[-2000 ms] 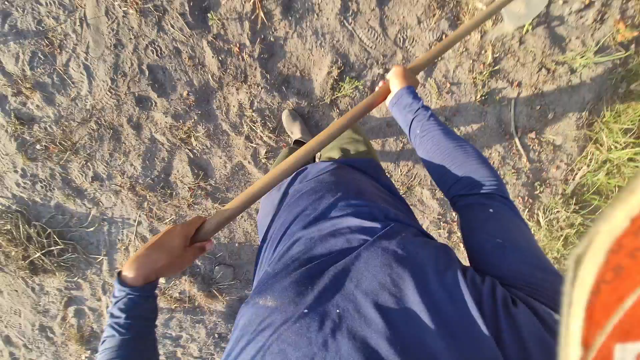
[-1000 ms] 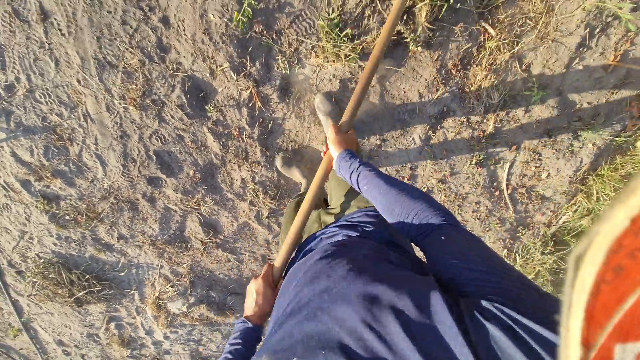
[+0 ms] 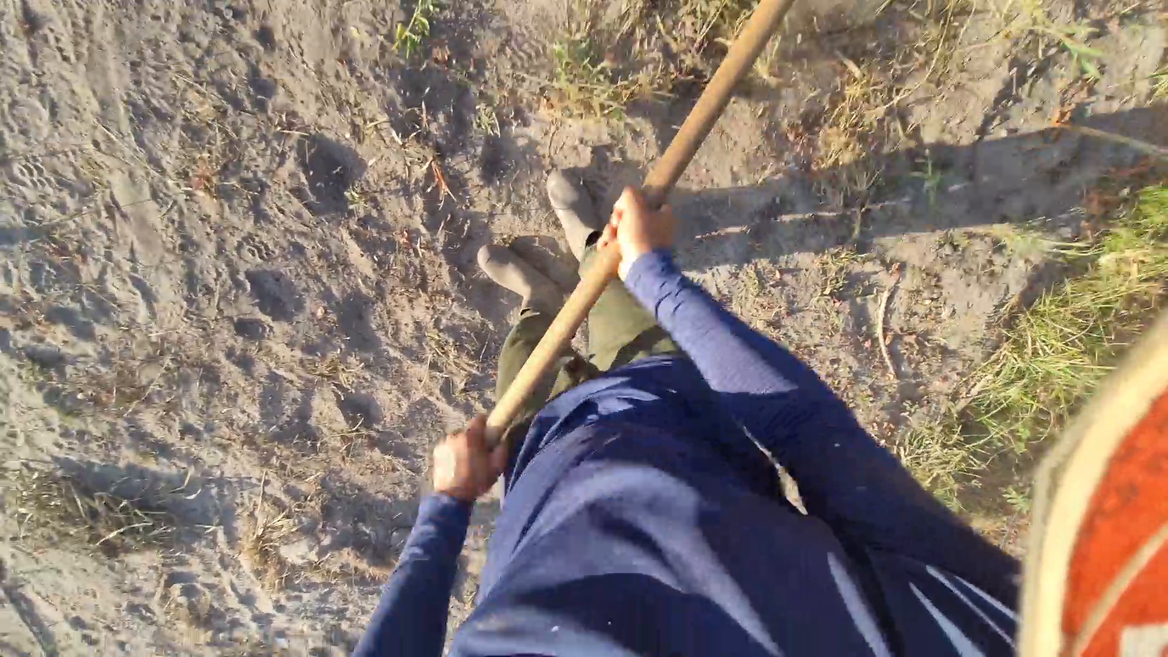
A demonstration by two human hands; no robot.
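Note:
A long wooden handle (image 3: 566, 324) runs slantwise from beside my waist up past the top edge of the head view, where its far end is out of sight. My left hand (image 3: 467, 459) is wrapped around its lower end, at the left side of my body. Farther up the handle, my right hand (image 3: 639, 228) grips it in front of my legs. Both arms wear blue sleeves.
Dry, trampled sandy soil (image 3: 182, 301) lies all around my shoes (image 3: 516, 271). Green grass (image 3: 1058, 356) grows at the right, and weeds (image 3: 589, 73) stand near the top. A thin twig (image 3: 883, 328) lies on the right. A blurred red and cream object (image 3: 1109, 529) fills the lower right corner.
The handle has turned to a steeper slant since two seconds ago, with both hands still on it. Both shoes now show, where only one showed two seconds ago.

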